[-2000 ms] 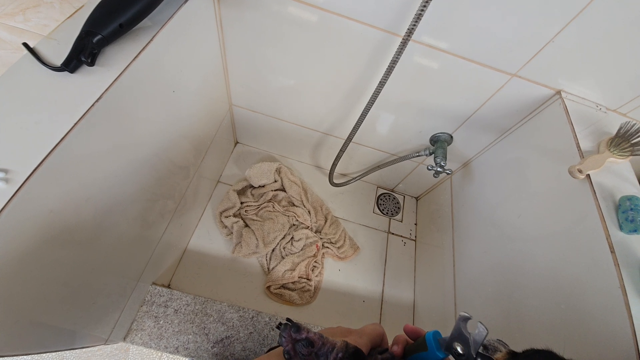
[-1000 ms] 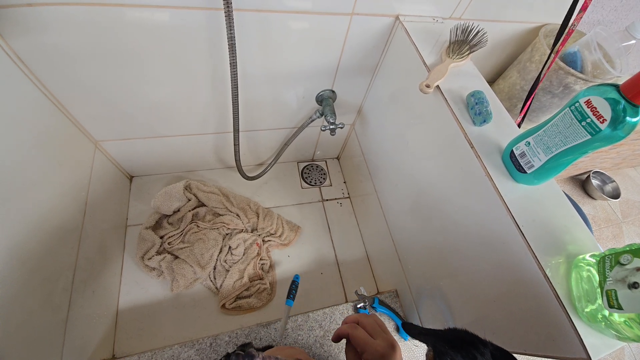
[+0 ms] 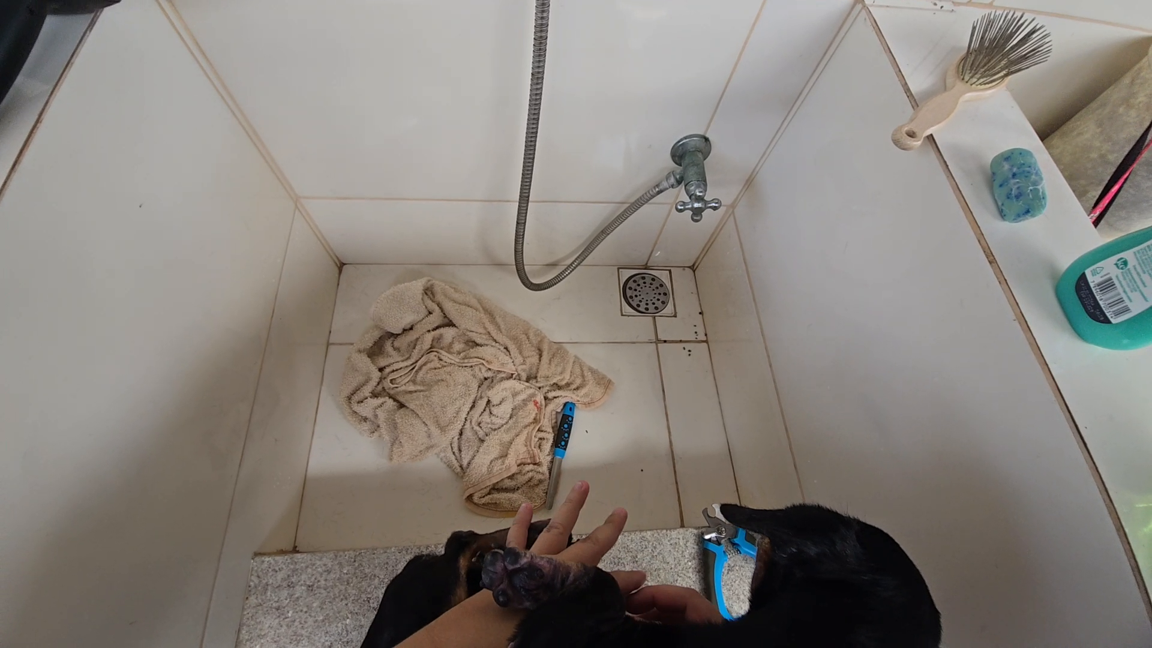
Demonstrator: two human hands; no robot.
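Observation:
A black dog (image 3: 837, 576) lies along the near granite ledge, one paw (image 3: 522, 576) turned with its dark pads up. From the bottom edge my left hand (image 3: 567, 535) reaches past this paw, fingers spread, its forearm against the paw. My right hand (image 3: 670, 601) is beside the dog's leg, mostly hidden behind it, so its grip is unclear. Blue-handled pet nail clippers (image 3: 720, 562) rest on the ledge by the dog's black tail or limb. A nail file with a blue and black handle (image 3: 562, 436) lies on the basin floor against a crumpled beige towel (image 3: 486, 387).
White tiled walls enclose the basin. A metal hose (image 3: 531, 135) runs to a wall tap (image 3: 693, 180) above the floor drain (image 3: 646, 292). On the right ledge are a pin brush (image 3: 954, 99), a blue-green soap bar (image 3: 1018, 184) and a green bottle (image 3: 1107, 297).
The file, beside the towel and nearer the hands a second ago, now lies against the towel. My right hand has left the clippers. My left hand has come into view with its fingers spread.

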